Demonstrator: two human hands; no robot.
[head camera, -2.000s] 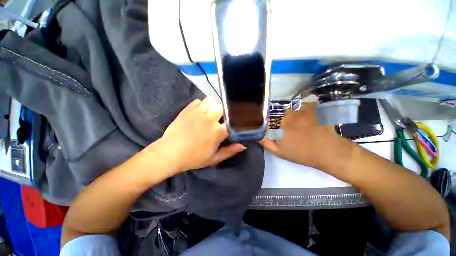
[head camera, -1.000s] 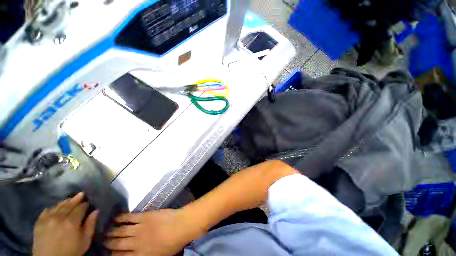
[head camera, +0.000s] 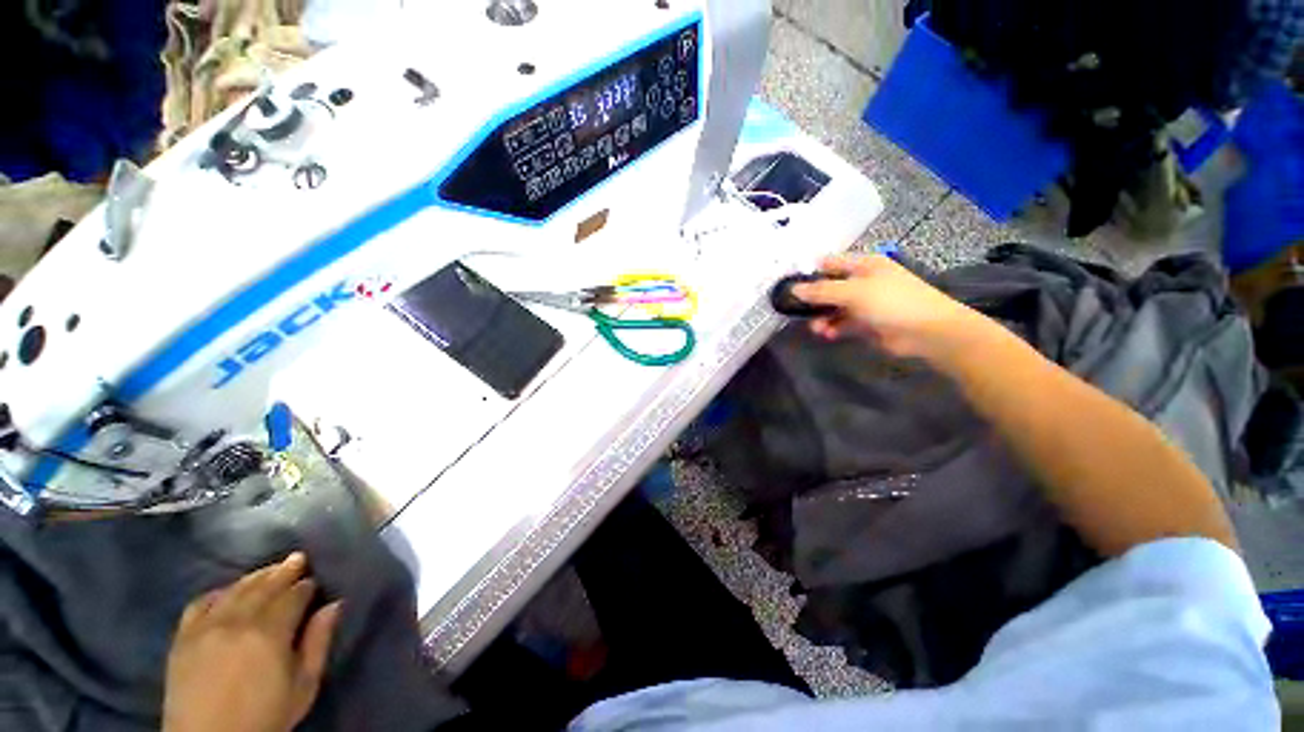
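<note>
The dark grey garment (head camera: 86, 615) lies at the lower left under the needle end of the white JACK sewing machine (head camera: 358, 186). My left hand (head camera: 250, 651) lies on this cloth, fingers slightly apart. My right hand (head camera: 872, 308) is at the far right end of the white table (head camera: 472, 501), with its fingers on a small round black object (head camera: 798, 296) at the table's edge. The needle itself cannot be made out.
A black smartphone (head camera: 479, 326) lies on the table, with green-handled scissors (head camera: 644, 339) and yellow-pink snips (head camera: 651, 298) beside it. A measuring strip (head camera: 572, 515) runs along the front edge. A grey garment heap (head camera: 915, 486) is at right, a blue bin (head camera: 965, 115) beyond.
My right hand has moved from the cloth beside my left hand to the black object at the table's right end. My left hand has stayed on the cloth. Earlier, the view swung right.
</note>
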